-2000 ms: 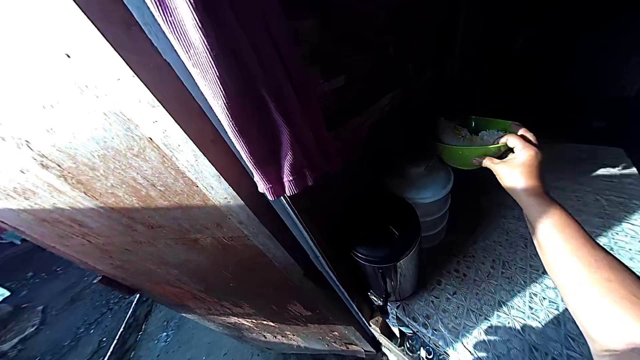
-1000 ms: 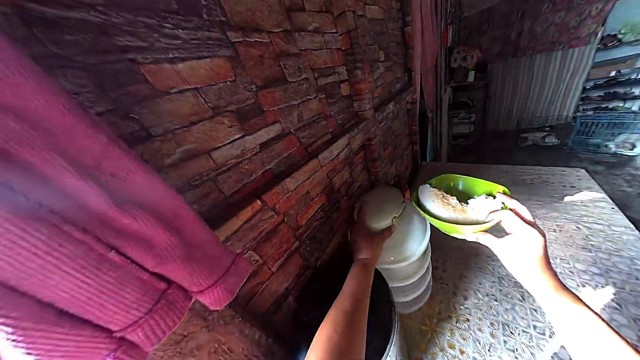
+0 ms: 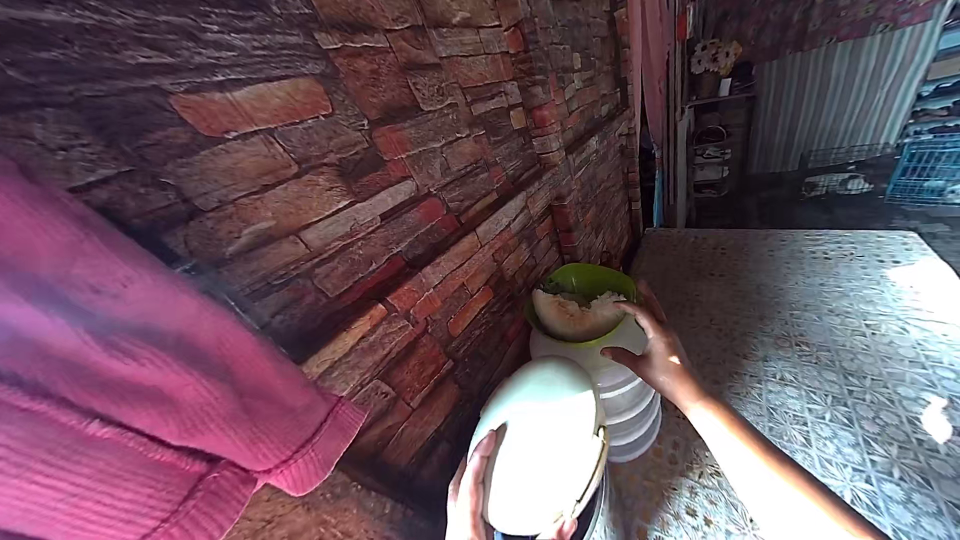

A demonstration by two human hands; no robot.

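My right hand (image 3: 660, 356) is at the right side of a green bowl (image 3: 589, 279), thumb and fingers spread along its rim; whether it grips the bowl I cannot tell. The bowl holds white food, apparently rice (image 3: 574, 315), and stands on top of a white ribbed plastic container (image 3: 634, 416) beside the wall. Nearer to me, my left hand (image 3: 472, 487) holds a pale oval lid or dish (image 3: 544, 442), tilted, with the fingers at its lower left edge. Below it, a dark round pot (image 3: 596, 510) is mostly hidden.
A stone-patterned wall (image 3: 420, 225) runs along the left. Pink ribbed cloth (image 3: 172, 390) hangs at the near left. A table with a patterned cover (image 3: 787, 322) lies to the right. Farther back are a shelf (image 3: 712, 150), a striped curtain (image 3: 810, 97) and a blue wire crate (image 3: 926, 172).
The green bowl has moved from my raised right hand onto the white container. My left hand has moved nearer to me with the pale lid or dish, which was over the container one second ago.
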